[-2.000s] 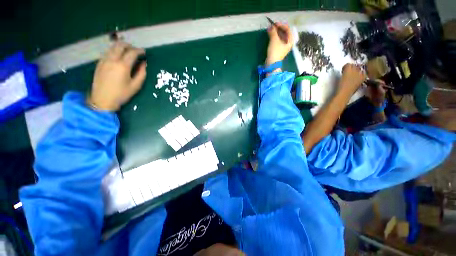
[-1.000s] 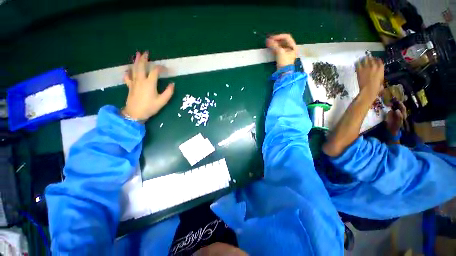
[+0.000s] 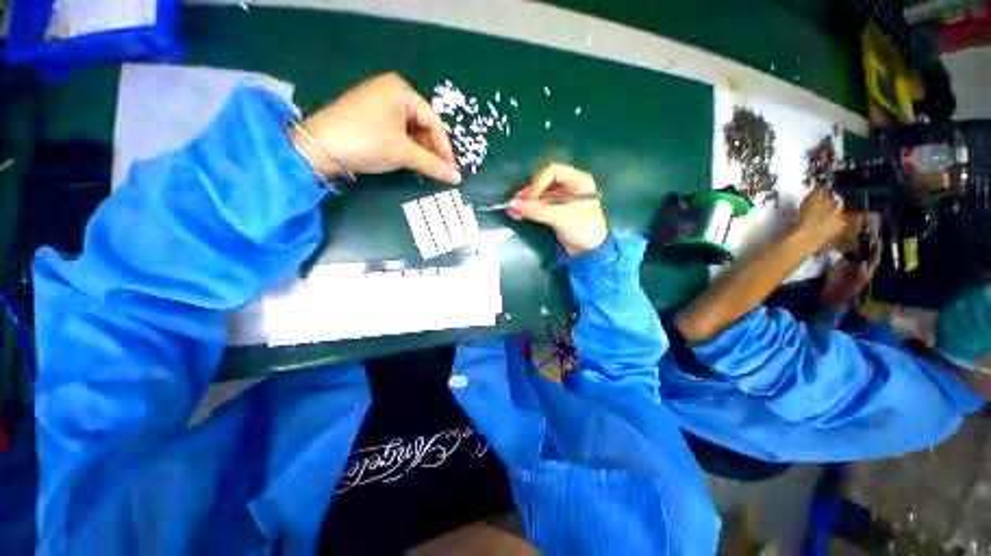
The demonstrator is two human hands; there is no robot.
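A small white panel (image 3: 441, 224) with dark dividing lines lies on the green mat. My right hand (image 3: 560, 206) holds thin tweezers (image 3: 494, 206), their tips at the panel's right edge. My left hand (image 3: 383, 128) is just above the panel, thumb and forefinger together; whether a tiny piece is between them cannot be told. A loose heap of tiny white pieces (image 3: 465, 125) lies beyond the panel, beside my left fingertips. A long white row of strips (image 3: 380, 304) lies at the near bench edge.
A blue bin (image 3: 147, 43) stands upper left, above a plain white sheet (image 3: 141, 130). A wire spool (image 3: 717, 223) stands at right. Beyond it, a neighbour's hands (image 3: 823, 217) work by brown-grey component heaps (image 3: 750, 141) on a white surface. Clear film (image 3: 491, 237) lies by the panel.
My left hand has come from the far mat edge and its spread fingers have closed together. My right hand has come nearer, bringing the tweezers to the panel. The view has shifted.
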